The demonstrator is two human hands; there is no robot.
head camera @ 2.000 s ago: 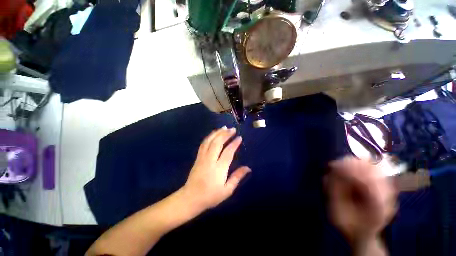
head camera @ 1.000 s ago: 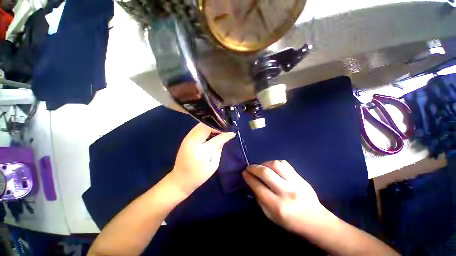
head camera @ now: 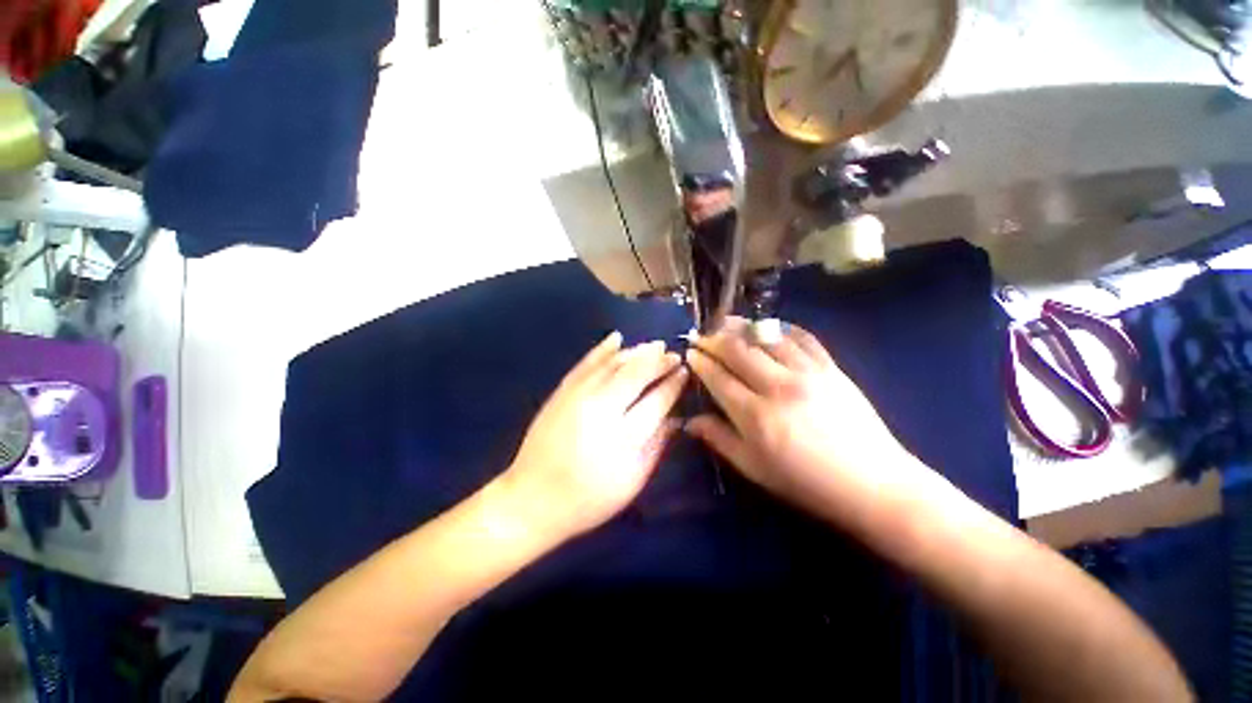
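A large navy garment panel (head camera: 398,412) lies under the sewing machine head (head camera: 906,220). My left hand (head camera: 597,426) is flat on it, its fingertips just in front of the chrome needle guard (head camera: 703,165). My right hand (head camera: 790,405) is beside it, its fingertips meeting my left ones at the needle area. Both thumbs point inward, lower than the fingers. A small darker navy piece (head camera: 696,460) shows faintly between and below the hands. The needle and the piece's upper end are hidden, and whether the fingertips pinch cloth cannot be told.
Red-handled shears (head camera: 1057,392) lie right of the panel, with bundled navy cloth (head camera: 1208,364) beyond. A navy stack (head camera: 261,151) is at upper left. A purple box (head camera: 62,412) and purple case (head camera: 151,437) are at far left. A gold-rimmed dial (head camera: 858,62) is on the machine.
My right hand came from the right to the cloth, first pinching the small piece's lower end, then moving up to the needle. My left hand changed from pinching at the needle to lying flatter.
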